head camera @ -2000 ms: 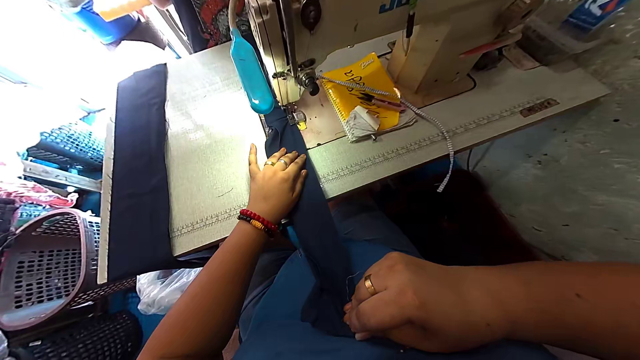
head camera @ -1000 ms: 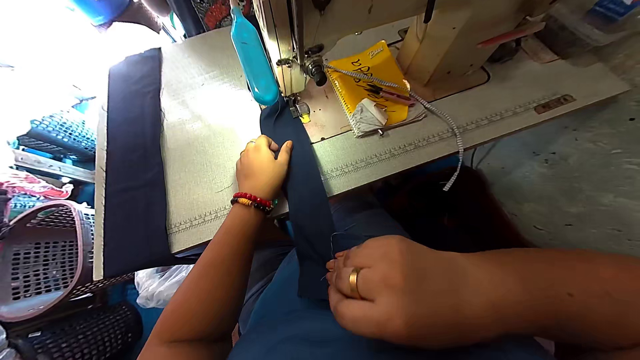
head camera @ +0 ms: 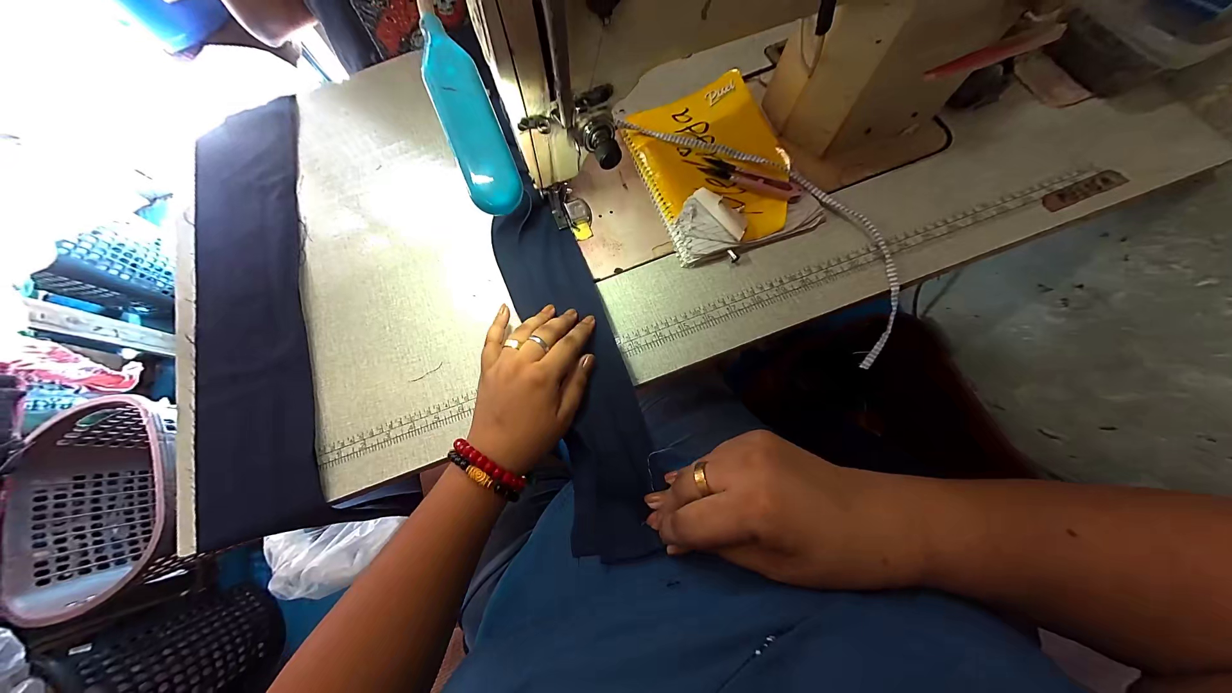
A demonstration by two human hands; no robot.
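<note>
A navy fabric strip (head camera: pixel 553 265) runs from under the presser foot (head camera: pixel 561 204) of a sewing machine (head camera: pixel 553 96) down over the table edge to my lap. My left hand (head camera: pixel 527 395) lies flat on the strip with fingers spread slightly, holding nothing. Near the strip's lower end, my right hand (head camera: pixel 736 505) pinches its right edge between thumb and fingers; a loose thread shows there. A turquoise lamp or handle-like piece (head camera: pixel 474 120) hangs just left of the needle. Another navy fabric piece (head camera: pixel 252 318) lies along the table's left side.
On the machine bed sit a yellow spiral notebook (head camera: pixel 712 144), pens (head camera: pixel 751 181) and a striped measuring tape (head camera: pixel 857 217) hanging over the edge. The pale table (head camera: pixel 385 289) bears printed rulers. Plastic baskets (head camera: pixel 91 510) and a white plastic bag (head camera: pixel 327 558) are at lower left.
My left hand has moved down the strip, away from the needle, since two seconds ago. My right hand stays at the strip's lower part.
</note>
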